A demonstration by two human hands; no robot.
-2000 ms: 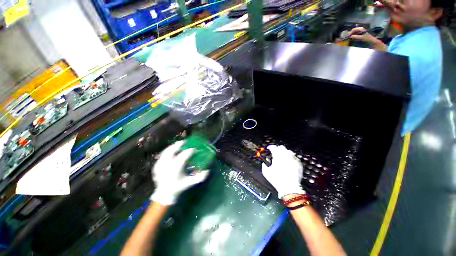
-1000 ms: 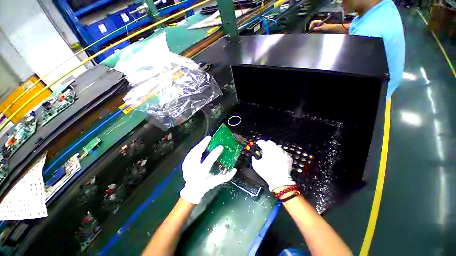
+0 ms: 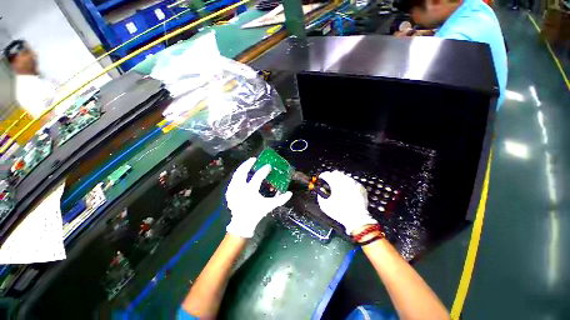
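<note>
A green printed circuit board [image 3: 273, 169] is held in my left hand [image 3: 249, 197], in a white glove, its plain green side showing. My right hand [image 3: 347, 201], also gloved, is closed around the side cutters [image 3: 311, 183], whose handles have orange-red bands. The cutter jaws point left and lie at the board's right edge; whether they touch it or are open is too small to tell. Both hands are over the front left edge of the black lead-catching box [image 3: 400, 131]. Tiny silver clipped leads [image 3: 412, 219] are scattered on its perforated floor.
A crinkled clear plastic bag [image 3: 219, 100] lies beyond my left hand. Assembled boards [image 3: 147, 231] stand on the dark conveyor at left. A U-shaped handle [image 3: 310, 227] is on the box's front. A person in light blue [image 3: 478, 28] is behind the box; another person [image 3: 28, 75] is far left.
Over the last second the board in my left hand has tilted and the cutters have met its right edge. Two seconds ago the hands were farther apart. A person has appeared at far left.
</note>
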